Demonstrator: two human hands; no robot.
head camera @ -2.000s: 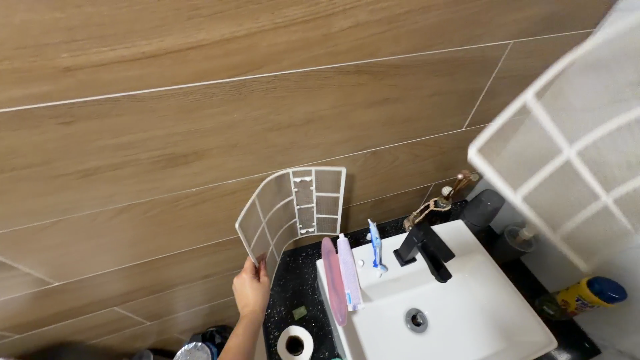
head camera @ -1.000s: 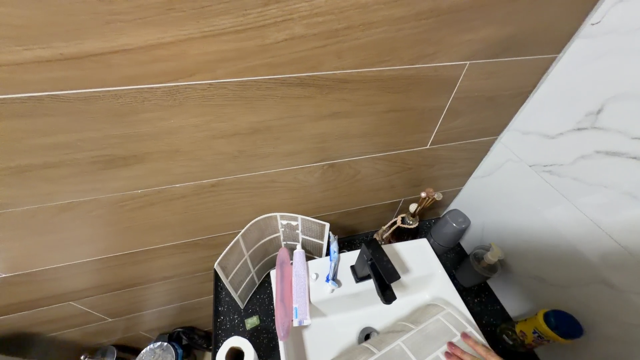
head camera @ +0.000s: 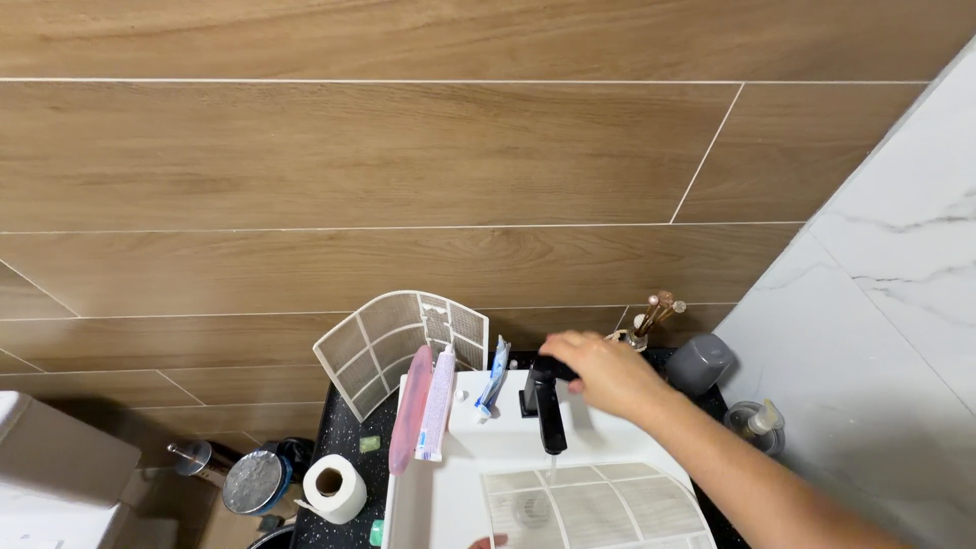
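My right hand [head camera: 606, 374] rests on the lever of the black faucet [head camera: 547, 404], and a thin stream of water runs from its spout. Under the stream a white mesh filter screen [head camera: 602, 503] lies in the white sink [head camera: 435, 496], its grid frame over the drain. Only fingertips of my left hand [head camera: 488, 542] show at the bottom edge, by the near left part of that screen; their grip is mostly out of frame. A second curved mesh filter [head camera: 381, 343] stands upright on the black counter against the wood-look tile wall.
A pink case [head camera: 412, 412], a toothpaste tube [head camera: 436, 404] and a blue-white tube [head camera: 494, 381] lie along the sink rim. A toilet paper roll [head camera: 335, 488] stands left on the counter. At the right are a grey cup [head camera: 699, 362], a soap dispenser [head camera: 756, 427] and a reed bottle [head camera: 637, 335].
My right hand has moved to the faucet lever, and water now runs. The hand at the standing filter two seconds ago has left it. The other filter, raised at the right then, lies in the sink.
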